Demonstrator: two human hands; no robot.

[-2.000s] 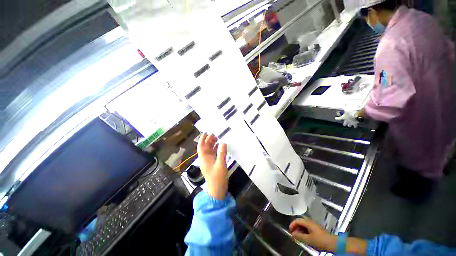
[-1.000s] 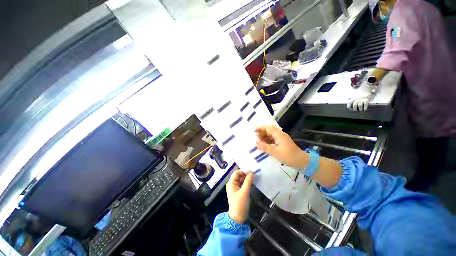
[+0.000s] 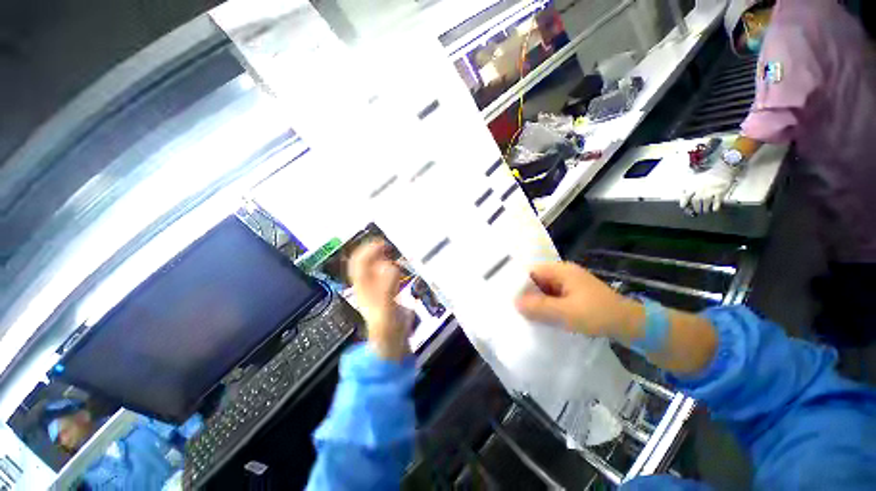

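Long white label strips (image 3: 451, 192) with rows of black print hang down in front of me, their lower ends over the roller conveyor. My right hand (image 3: 576, 305) is at the lower part of the strips, thumb and fingertips together; whether a label is between them cannot be told. My left hand (image 3: 377, 288) is raised at the left edge of the strips, blurred, so its fingers and any label in them cannot be made out. A light blue band is on my right wrist.
A monitor (image 3: 187, 321) and black keyboard (image 3: 274, 384) stand at left. A black scanner (image 3: 425, 297) lies on the shelf behind my left hand. A person in pink (image 3: 816, 125) rests a gloved hand on a white unit (image 3: 663, 187) on the roller conveyor (image 3: 663, 273) at right.
My left hand has moved up and left, away from my right hand. My right hand has moved slightly right and down. The strips' lower end has shifted. The white unit appears slightly further right.
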